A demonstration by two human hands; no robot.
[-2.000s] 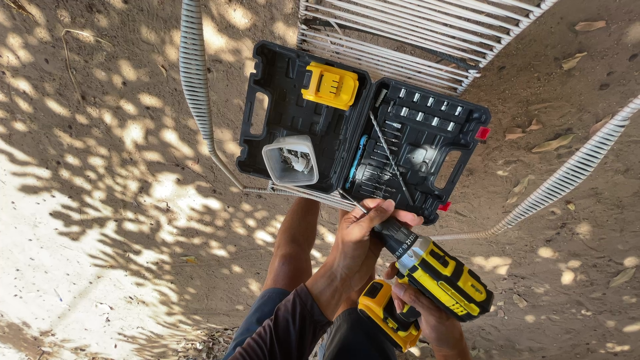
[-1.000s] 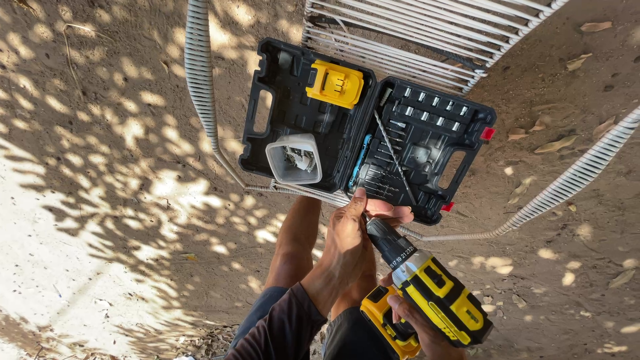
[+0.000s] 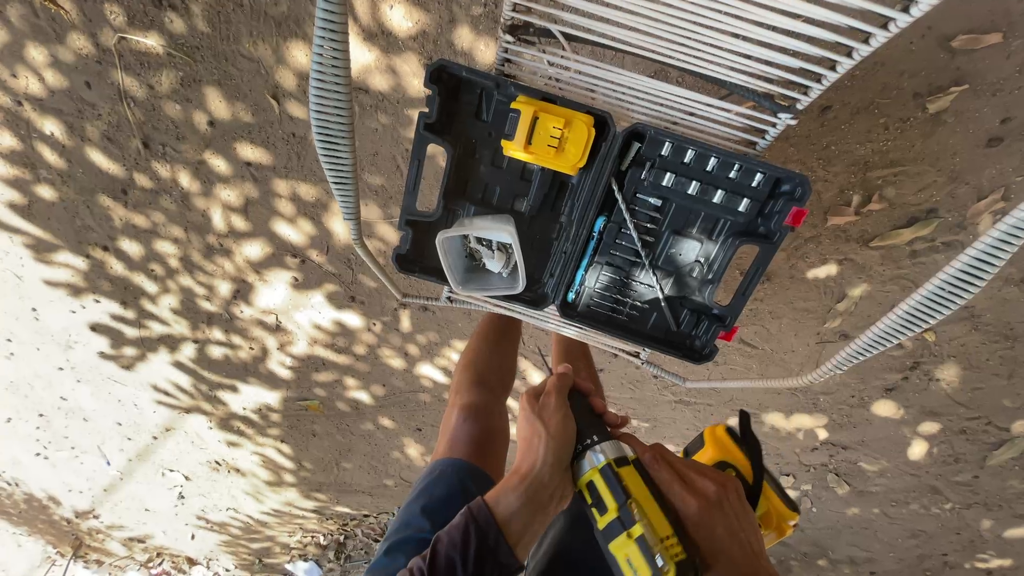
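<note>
My left hand [image 3: 546,432] is closed around the black chuck end of a yellow and black cordless drill [image 3: 628,512], with a thin bit [image 3: 546,362] poking out past the fingers. My right hand [image 3: 696,496] grips the drill's body from the right side; its yellow battery base [image 3: 776,506] with a black strap shows beyond that hand. Above both hands lies an open black tool case [image 3: 756,276]. It holds a spare yellow battery [image 3: 552,134], a white plastic tub [image 3: 482,256] of small hardware, a long masonry drill bit [image 3: 642,254], a light-blue slim tool [image 3: 588,258], sockets and smaller bits.
The case rests on a chair frame wound with white cord [image 3: 920,316], whose strung cords [image 3: 688,48] stretch behind it. A curved, wrapped armrest [image 3: 332,120] stands at the left. Bare legs are below the case. Sandy ground [image 3: 240,336] with dry leaves lies around.
The drill and both hands have moved down, away from the case. The drill has turned, so its battery base now points right. My right hand has shifted from the handle area onto the body.
</note>
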